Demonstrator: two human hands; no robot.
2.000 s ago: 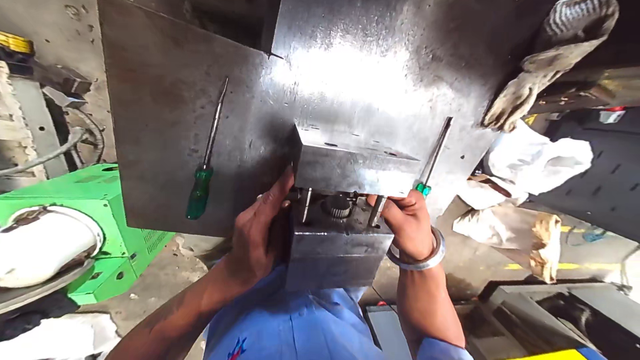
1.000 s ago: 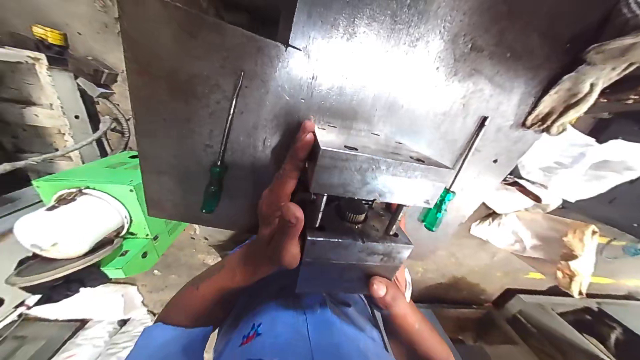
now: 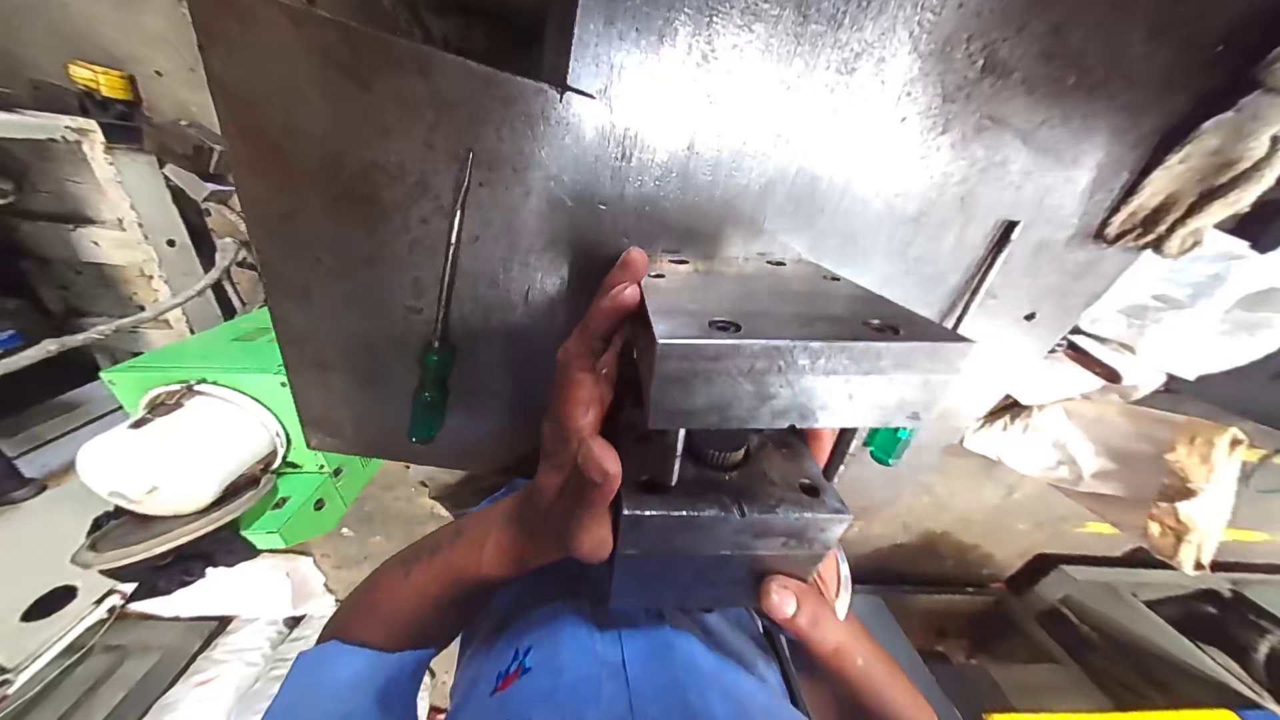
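Observation:
A steel die set, with an upper block (image 3: 800, 385) and a lower block (image 3: 730, 530) joined by guide pins, stands at the near edge of a steel table (image 3: 520, 250). Between the blocks shows a dark ridged round part (image 3: 722, 448). My left hand (image 3: 590, 420) lies flat along the die set's left side, fingers pointing away. My right hand (image 3: 810, 605) grips the lower block at its near right corner, its fingers mostly hidden. Left of the die set lies a screwdriver with a green handle (image 3: 432, 395); another green handle (image 3: 888, 444) is partly hidden at its right.
A green machine (image 3: 210, 360) with a white rounded object (image 3: 185, 450) on it stands at the left. A worn fabric glove (image 3: 1200, 180) rests at the table's right. White plastic sheeting (image 3: 1190, 310) and gray metal housings (image 3: 1150, 630) are at the right.
My right hand has gone from the right side between the blocks to the lower block's near corner. My left hand has straightened along the left side. The upper block's top face has come into fuller view.

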